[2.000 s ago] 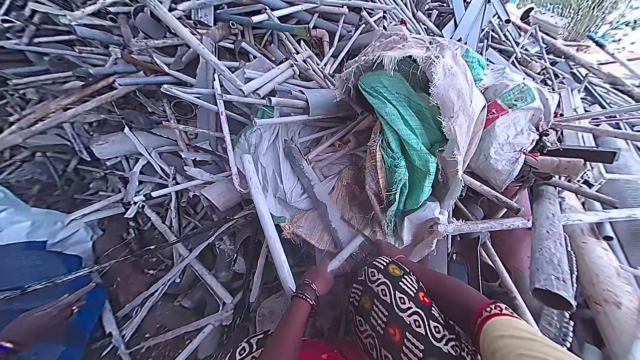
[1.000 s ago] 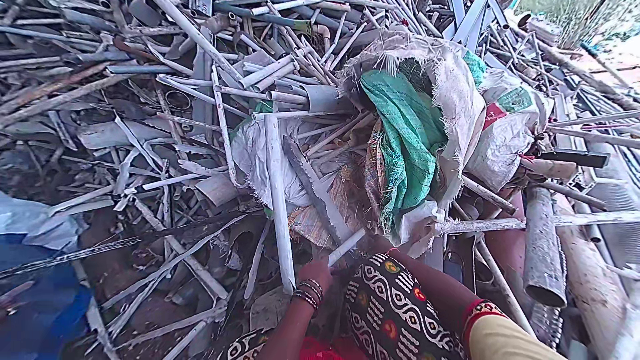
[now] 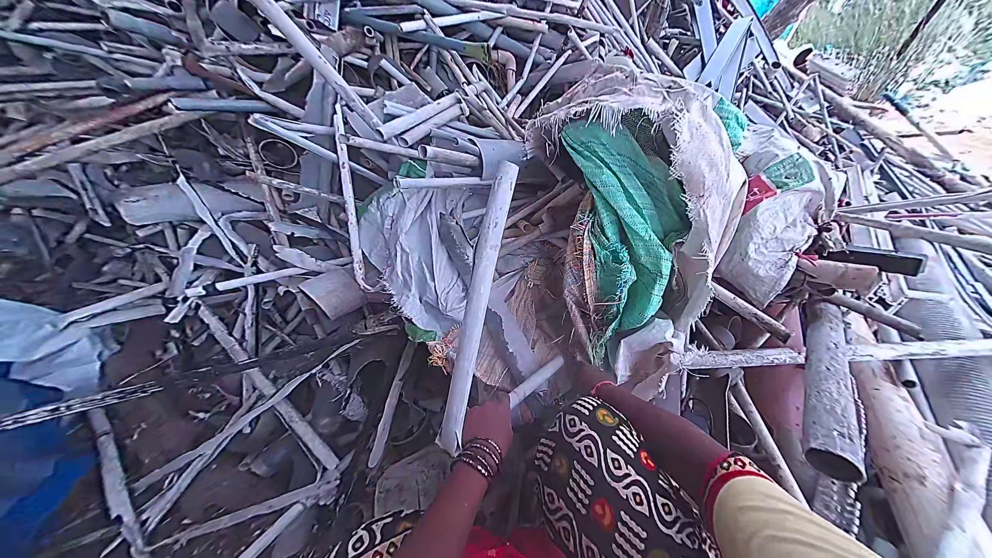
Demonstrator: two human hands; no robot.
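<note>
My left hand [image 3: 490, 425], with dark bangles at the wrist, is closed around a short pale pipe [image 3: 536, 381] that points up to the right. A longer pale pipe [image 3: 482, 302] stands slanted just left of that hand; whether the hand also grips it I cannot tell. My right hand [image 3: 585, 375] is at the lower edge of the sacks, dim and partly hidden, so its fingers and anything in them do not show. Beyond it lies an open woven sack [image 3: 709, 167] with green woven cloth [image 3: 632, 225] inside. A white woven sheet [image 3: 422, 256] lies to the left.
Scrap pipes and broken strips [image 3: 232, 240] lie heaped all around. On the right are a stuffed white sack [image 3: 775, 225], a thick grey pipe [image 3: 833, 387] and a long pale pole [image 3: 899, 350]. Blue sheeting [image 3: 35, 457] is at the lower left edge.
The longer pale pipe beside my left hand has tilted, its top end moving from left to right. A blurred hand over the blue sheeting at the lower left is no longer in view.
</note>
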